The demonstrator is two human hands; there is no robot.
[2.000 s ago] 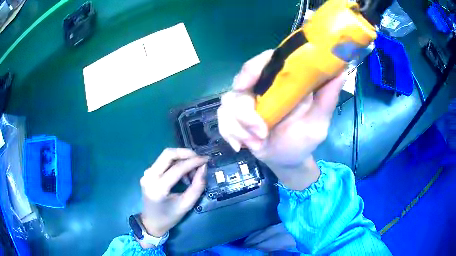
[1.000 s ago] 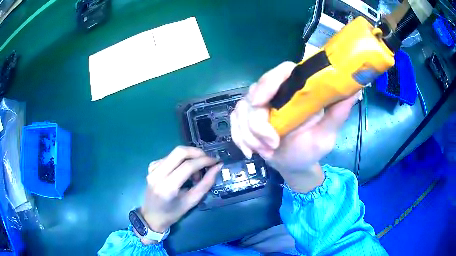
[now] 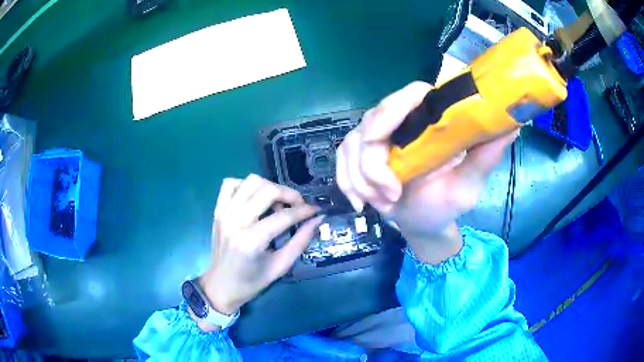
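Observation:
My right hand (image 3: 424,162) is closed around the yellow-orange electric screwdriver (image 3: 487,102), which slants over the open black device housing (image 3: 296,159). The driver's tip is hidden behind my fingers. The housing's upper half shows a round ring; silvery-white patches of the internal module (image 3: 346,242) show in its lower half. My left hand (image 3: 258,230) is at the housing's left side, thumb and forefinger close together at the middle of the housing. I cannot tell whether they pinch a small part. A dark fixture (image 3: 332,269) lies under the housing.
A cream-white paper sheet (image 3: 219,60) lies beyond the housing. A small blue bin (image 3: 65,203) with dark contents and a clear plastic bag (image 3: 15,191) are at the left. A white-grey screw feeder (image 3: 469,39) and a blue bin (image 3: 573,120) are at the right. Dark cables run down the right side.
The bench things have shifted up in the view. My left hand has moved up and right with the housing. My right hand still holds the screwdriver, now slightly farther right.

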